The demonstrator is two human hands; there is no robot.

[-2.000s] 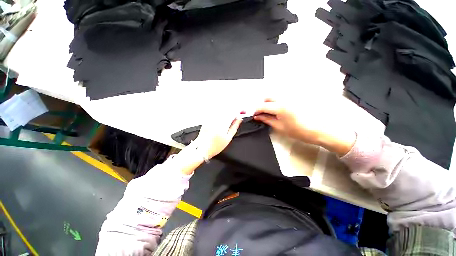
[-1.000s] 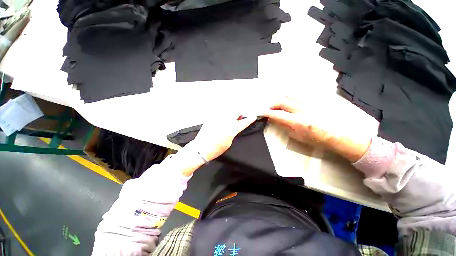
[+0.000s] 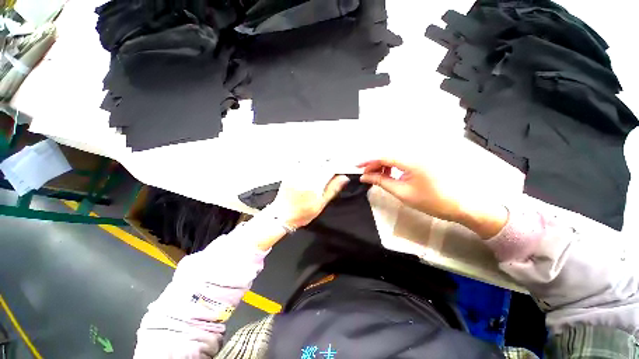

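A black fabric panel (image 3: 350, 214) lies over the front edge of the white table (image 3: 294, 151) and hangs down against the black apron. My left hand (image 3: 303, 196) pinches its top edge between thumb and fingers; a narrow part of the fabric sticks out to the left of this hand. My right hand (image 3: 403, 184) is just to the right, thumb and fingertips closed on the same edge. A short dark stretch of edge shows between the two hands. The panel's lower part is hard to tell from the apron.
Staggered black panel piles lie at the back left (image 3: 168, 105), back middle (image 3: 305, 91) and right (image 3: 560, 140). A box of black pieces (image 3: 186, 214) stands below left, beside a green frame (image 3: 63, 210) with white paper (image 3: 35, 166). A blue object (image 3: 480, 305) is under the table.
The view has shifted a little. My fingertips are slightly lower in the picture, and the held edge is bent differently between them. The projecting end on the left shows less.
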